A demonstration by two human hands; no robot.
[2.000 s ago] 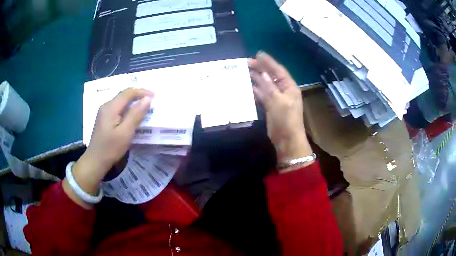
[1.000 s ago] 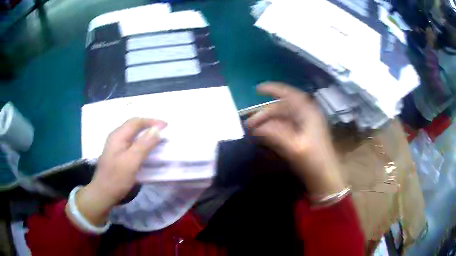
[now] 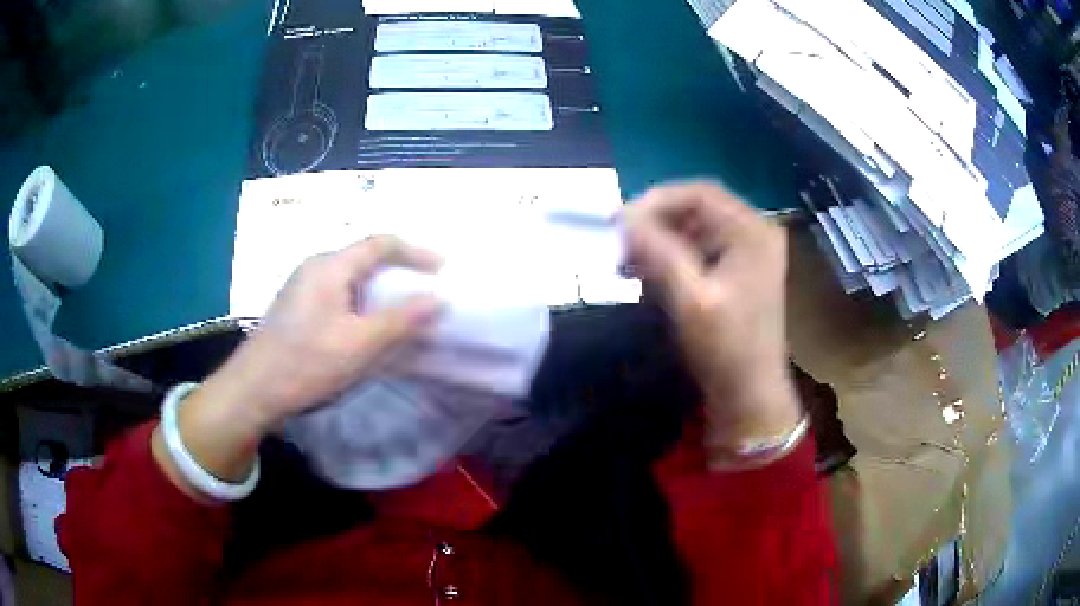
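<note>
My left hand point(image 3: 338, 320) is closed on a fanned, blurred label strip point(image 3: 480, 337) that hangs in loops toward my lap. My right hand point(image 3: 711, 266) has its thumb and fingertips together on a small white barcode label point(image 3: 580, 220) with a dark stripe, over the right part of the box blank's white flap. The flat box blank point(image 3: 308, 213) lies in front of me, its black panel with a headphone drawing and pale text blocks pointing away, its white flap at the table edge.
A white label roll point(image 3: 59, 234) stands on the green bench point(image 3: 130, 154) at left, its ribbon running down past the edge. An uneven heap of blanks point(image 3: 876, 130) lies at right. Torn brown carton point(image 3: 900, 403) is below it. A white printed box point(image 3: 47, 509) is at lower left.
My right hand, earlier empty beside the blank, now pinches a label over the flap. My left hand has moved slightly right and up from a second ago with the strip.
</note>
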